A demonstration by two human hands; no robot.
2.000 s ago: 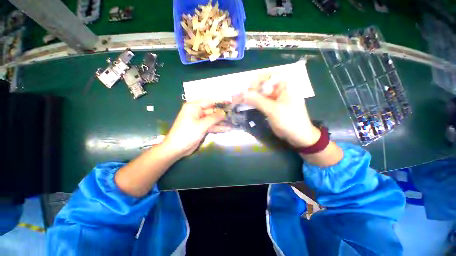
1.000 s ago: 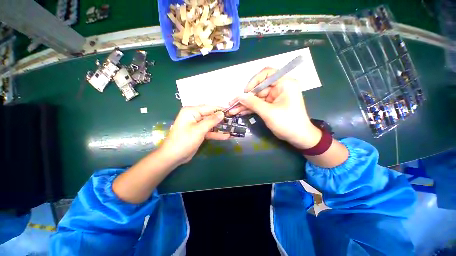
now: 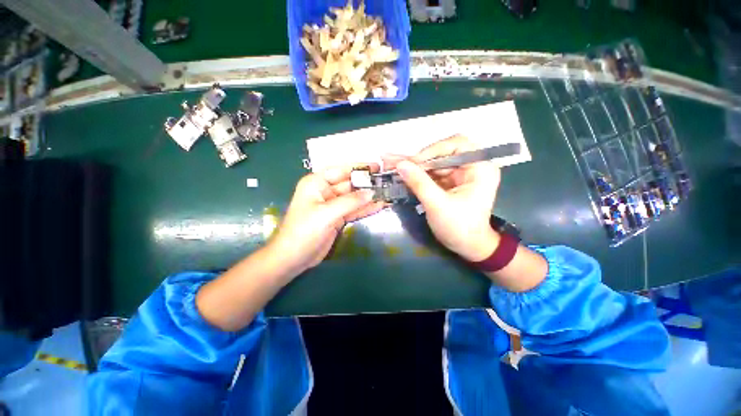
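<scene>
My left hand [image 3: 313,213] holds a small black and silver electronic module [image 3: 385,188] between thumb and fingers above the bench. My right hand [image 3: 459,199] holds slim grey tweezers [image 3: 479,156], their broad end pointing right. The tweezers' tips are at the module's upper edge; my fingers partly hide them, and whether they grip a part cannot be told. A long white sheet [image 3: 349,146] lies just behind my hands, partly covered by them.
A blue bin [image 3: 299,61] of beige pieces stands at the bench's back edge. Metal-cased units [image 3: 226,138] and a small white square [image 3: 252,183] lie left. A clear blister tray [image 3: 597,150] lies right. A pale rail [image 3: 244,71] borders the green belt. Black trays [image 3: 57,236] are far left.
The module in my left hand now shows its silver end to the left. The tweezers, blurred or hidden at first, now lie flatter, pointing right. The whole view has shifted slightly.
</scene>
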